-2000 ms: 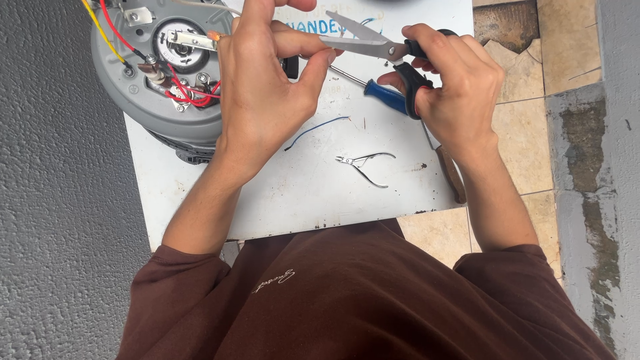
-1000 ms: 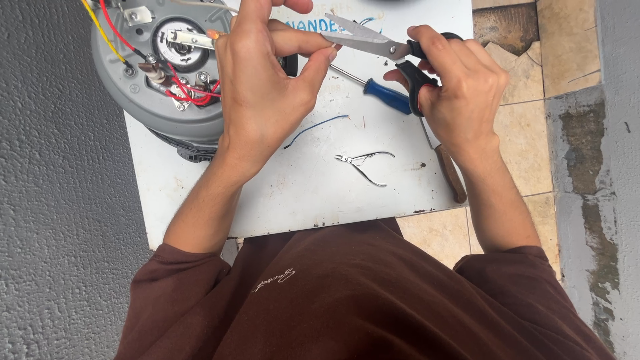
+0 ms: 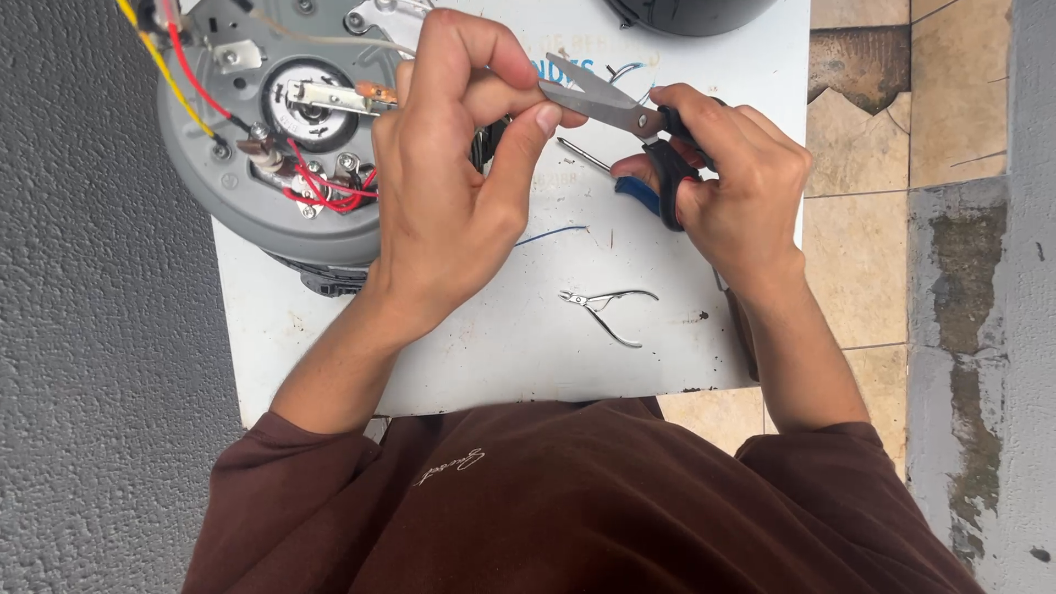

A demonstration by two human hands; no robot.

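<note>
My right hand [image 3: 734,173] grips black-handled scissors [image 3: 615,107], their blades apart and pointing left at the fingertips of my left hand [image 3: 462,173]. The thumb and fingers of that left hand are pinched together against the lower blade; whatever thin thing may lie between them is too small to tell. A pale wire [image 3: 330,38] runs to the left hand from a round grey metal appliance base [image 3: 247,219], which carries red and yellow wires and terminals. Below the scissors lies a screwdriver with a blue handle [image 3: 637,195], partly behind the right hand.
On the white table [image 3: 495,363] lie small metal nippers [image 3: 590,304] and a piece of blue wire [image 3: 551,236]. A dark round vessel [image 3: 697,10] stands at the far edge. Under my right forearm a brown handle [image 3: 740,330] partly shows. Tiled floor [image 3: 858,272] is to the right.
My right hand and the scissors have shifted slightly, and the hand now covers more of the screwdriver and the brown handle. The left hand has stayed nearly in place.
</note>
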